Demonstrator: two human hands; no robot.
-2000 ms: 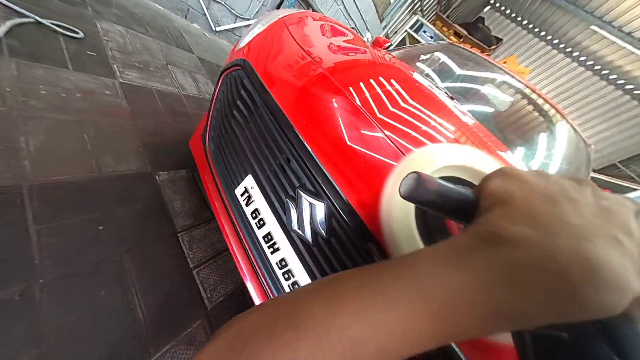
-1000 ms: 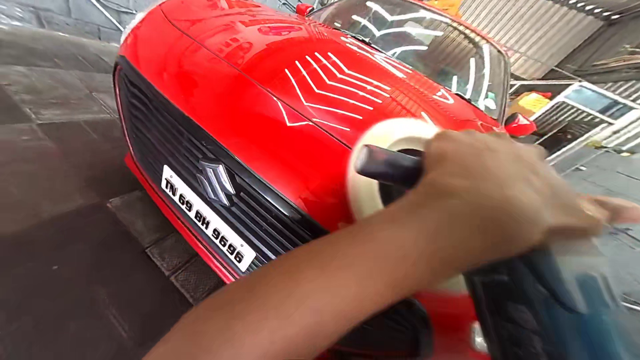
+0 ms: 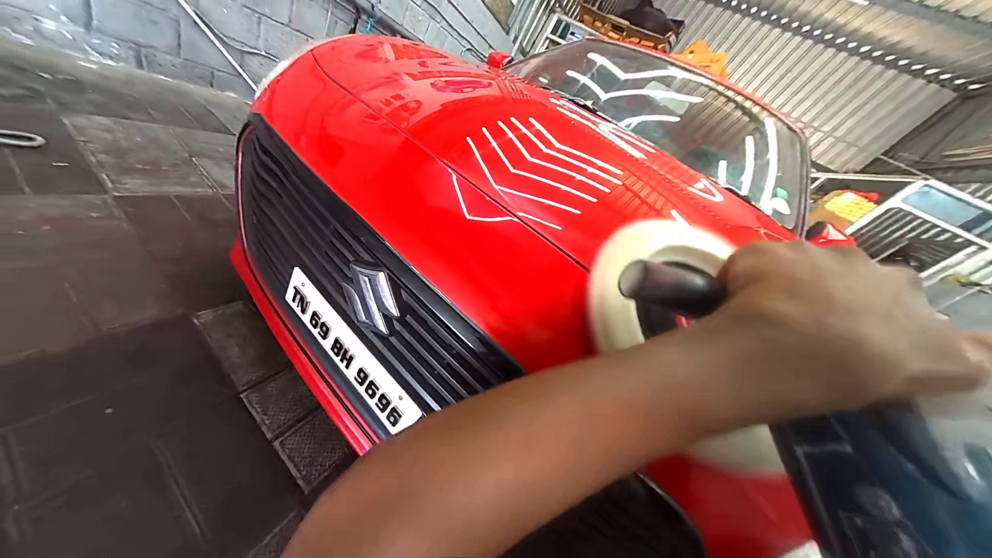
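Note:
My left hand (image 3: pixel 821 310) is closed around the black handle (image 3: pixel 670 287) of a power polisher; my bare forearm crosses the lower middle of the view. Behind the handle, the polisher's round cream pad (image 3: pixel 616 256) is blurred and lies against the red car hood (image 3: pixel 496 287) near its front edge, beside the headlight area. My forearm and hand hide part of the pad and tool. A blurred dark and blue shape fills the lower right; what it is cannot be told. My right hand does not plainly show.
The black grille (image 3: pixel 310 209) with its Suzuki emblem (image 3: pixel 372 298) and number plate (image 3: pixel 349 349) faces the dark tiled floor (image 3: pixel 101 387). Beyond the hood are the windshield (image 3: pixel 659 116), a grey block wall (image 3: pixel 155 39) and a white metal frame (image 3: pixel 930 209) at right.
The polisher stays near the hood's front edge with my left hand on its handle throughout. The view has shifted and tilted, so the car's place in it differs.

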